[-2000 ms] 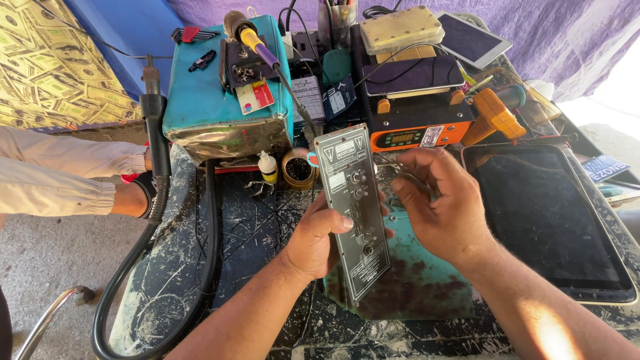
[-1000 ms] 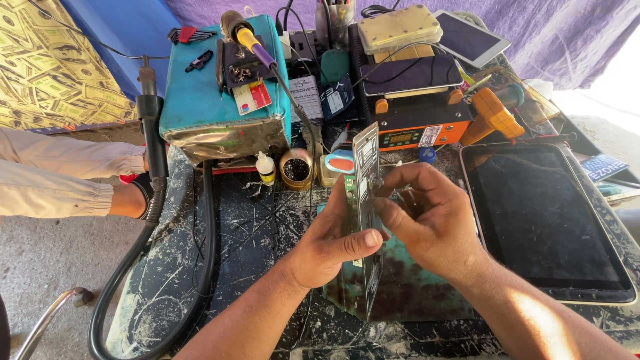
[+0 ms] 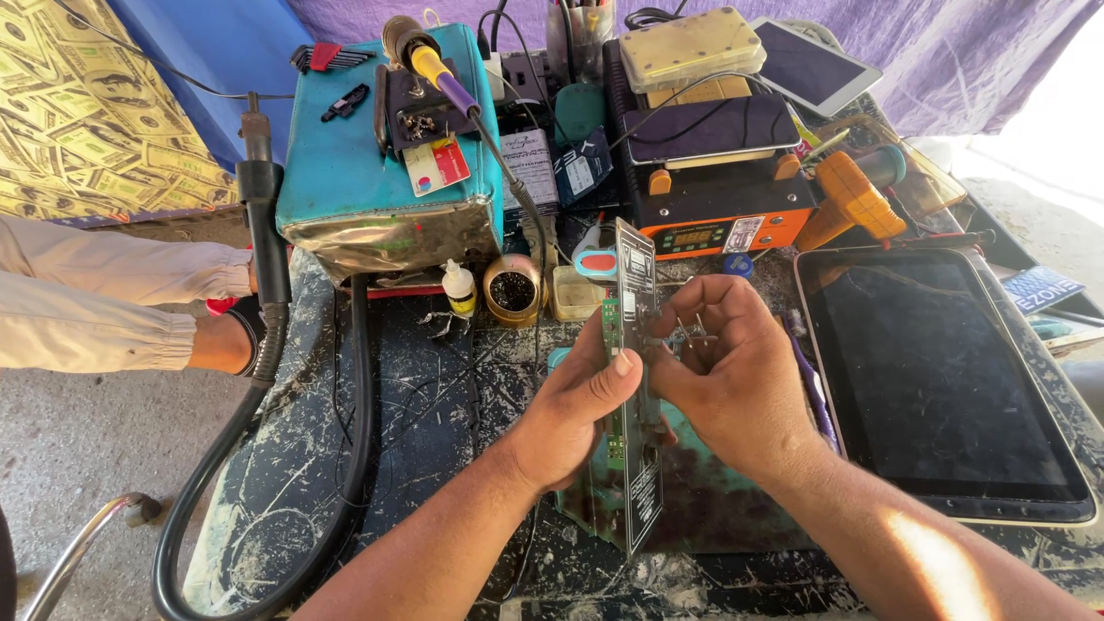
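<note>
My left hand (image 3: 569,405) grips a black metal faceplate (image 3: 640,492) with white printing, held nearly upright and edge-on above a stained green mat (image 3: 724,509). A green circuit board (image 3: 614,448) shows on the plate's left side, beside my left thumb. At the plate's right face is my right hand (image 3: 733,371), its thumb and forefinger bent close together near the surface. Thin metal prongs (image 3: 700,332) stick out among its fingers; what they belong to is hidden. Whether the right fingertips pinch a part cannot be made out.
A soldering iron (image 3: 431,65) rests on a teal box (image 3: 336,172). Behind the hands are a flux bottle (image 3: 459,289), a round tin (image 3: 511,291) and an orange-fronted device (image 3: 733,231). A large tablet (image 3: 940,379) lies right. A thick black hose (image 3: 194,500) loops left; a person's legs (image 3: 112,302) are beyond.
The faceplate has turned from showing its printed face to nearly edge-on, which brings the green board into view. My right hand has moved in against its right face.
</note>
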